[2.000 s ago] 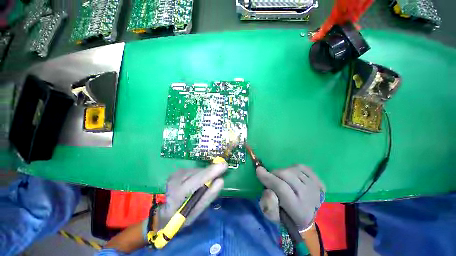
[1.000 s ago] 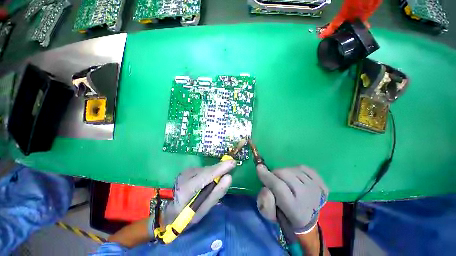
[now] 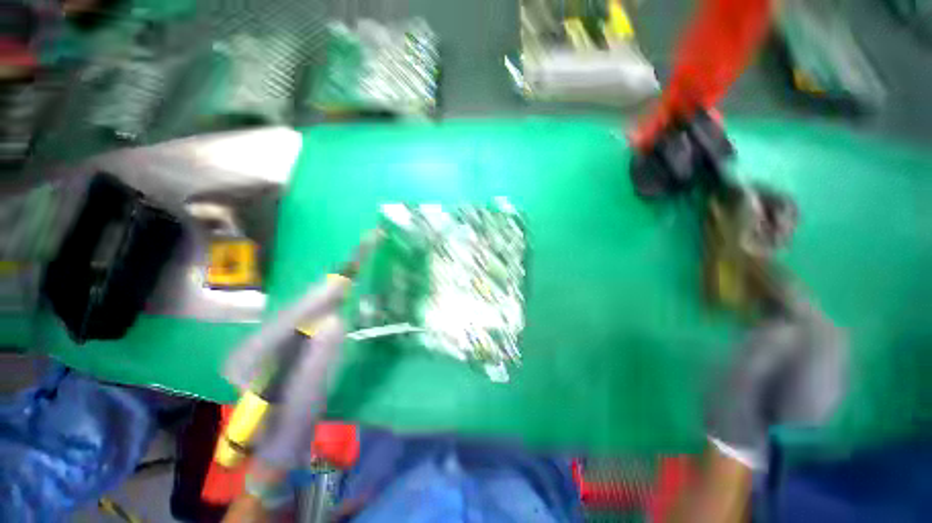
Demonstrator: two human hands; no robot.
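The green circuit board (image 3: pixel 475 276) lies on the green mat in front of me, blurred by motion. My left hand (image 3: pixel 291 358), in a grey glove, holds the yellow soldering iron (image 3: pixel 243 424); its tip points up at the board's left edge. Whether the tip touches the board I cannot tell. My right hand (image 3: pixel 782 373), in a grey glove, is at the right, just below the right iron stand (image 3: pixel 728 255). It is badly blurred; the dark iron cannot be made out in it.
A black bin (image 3: pixel 112 255) and the left iron stand (image 3: pixel 233 260) are on a metal plate (image 3: pixel 235 153) at left. A black nozzle (image 3: pixel 680 158) on a red duct (image 3: pixel 715 56) hangs upper right. More boards (image 3: pixel 378 66) lie beyond the mat (image 3: pixel 613 388). A blue sleeve (image 3: pixel 72 439) shows lower left.
My left hand has moved left with the yellow iron, away from the board's lower edge. My right hand has moved right to the right stand. The whole view has shifted and blurred.
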